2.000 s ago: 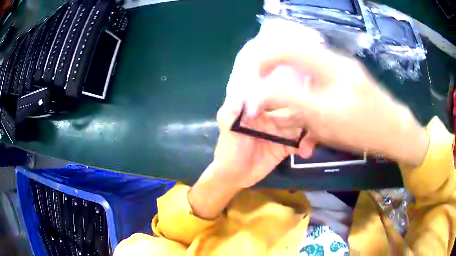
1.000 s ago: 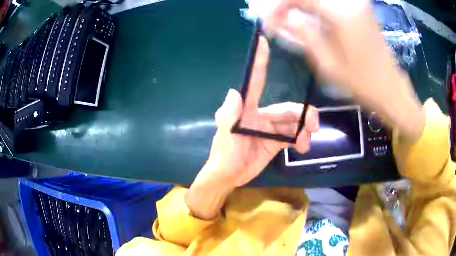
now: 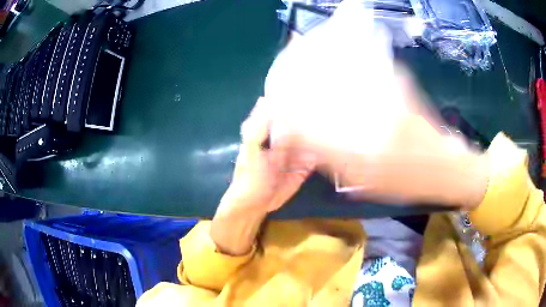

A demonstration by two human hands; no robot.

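Note:
My left hand (image 3: 263, 162) is palm up near the bench's front edge. It holds the screen lens, whose dark corner (image 3: 267, 143) shows by the fingers; most of the lens is hidden. My right hand (image 3: 407, 162) is blurred and lies over it, with a bright white wad like the wiping cloth (image 3: 335, 78) at the fingers. A black-bordered corner (image 3: 293, 18) shows beyond the wad; I cannot tell if it belongs to the held lens. The video speaker unit (image 3: 371, 207) lies under my right forearm, largely covered, with a bit of white screen border showing.
Waiting units (image 3: 75, 72) stand in a row on the green mat (image 3: 179, 120) at left. Wrapped lens stacks (image 3: 458, 30) lie at the far side. A blue crate (image 3: 132, 264) of black units is at lower left. A red object (image 3: 540, 114) is at the right edge. Clear film (image 3: 476, 240) is at lower right.
My right hand was raised over the lens's far end and has come down across the lens with the white wad. The lens frame, plain to see before, is now mostly covered, as is the unit.

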